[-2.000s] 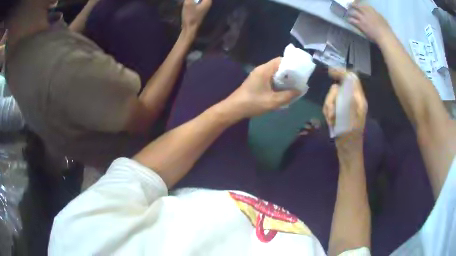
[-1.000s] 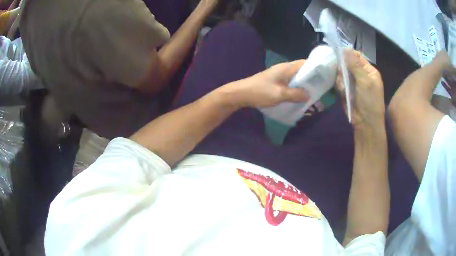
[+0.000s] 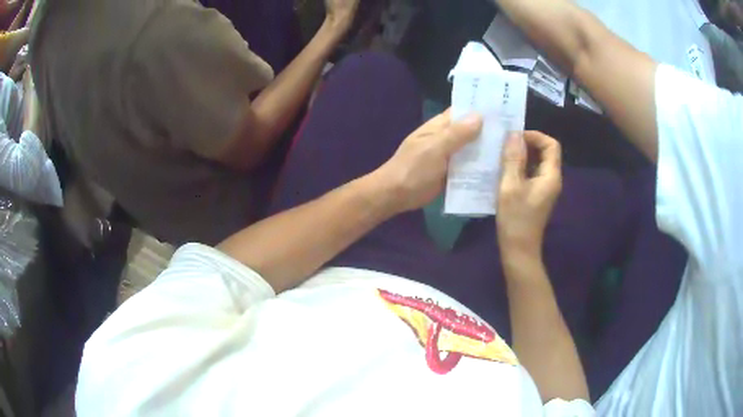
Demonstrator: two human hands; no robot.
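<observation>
A folded white leaflet with fine print is held upright above the lap. A soft white sleeve shows behind its top edge; what is inside the sleeve is hidden. My left hand grips the leaflet and the sleeve together from the left, thumb on the leaflet's front. My right hand pinches the leaflet's right edge between thumb and fingers.
A pale table is at the upper right, with loose printed sheets hanging at its edge. A neighbour's arm reaches across there. Another person in a brown shirt sits close at the left. Shiny clear plastic lies at far left.
The leaflet, earlier edge-on in my right hand, now lies flat against the front of the wrapped item in my left hand. The right neighbour's arm has moved up and across toward the table edge.
</observation>
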